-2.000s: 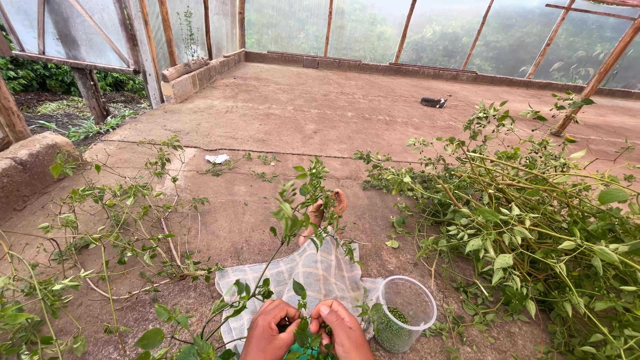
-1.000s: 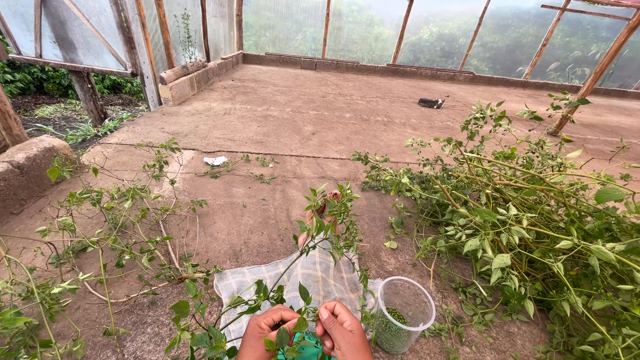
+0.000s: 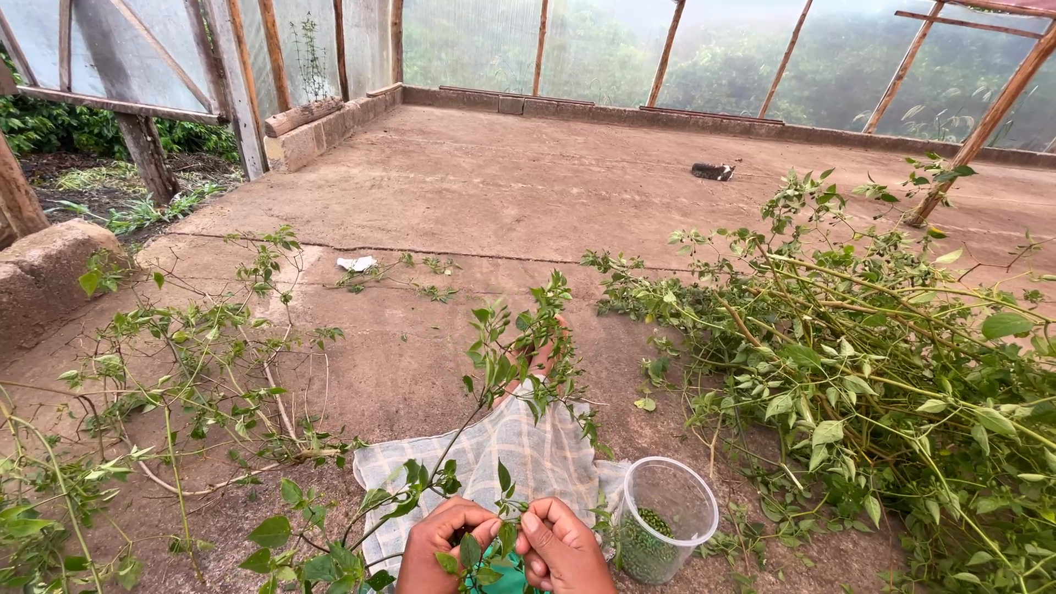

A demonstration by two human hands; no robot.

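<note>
My left hand [image 3: 445,544] holds a leafy green branch [image 3: 421,487] at the bottom centre, its fingers closed around a stem. Close beside it, the thumb and fingertips of my right hand [image 3: 565,549] pinch at a small sprig; what lies between the fingertips is too small to tell. The branch rises over a checked cloth [image 3: 487,454] spread over my legs, and its leafy top hides part of a bare foot [image 3: 540,359]. Right of my right hand stands a clear plastic tub [image 3: 707,516] partly filled with small round green fruits [image 3: 648,544].
A large heap of cut leafy branches [image 3: 891,346] lies at the right, with sparser cut branches [image 3: 206,379] at the left. A white scrap [image 3: 356,264] and a dark and white animal [image 3: 712,171] are farther off on the floor [image 3: 511,190]. A slanting wooden post [image 3: 982,124] stands at right.
The cloth now rises higher over the foot behind the branch. Both hands stay close together at the branch, with small shifts of the fingers.
</note>
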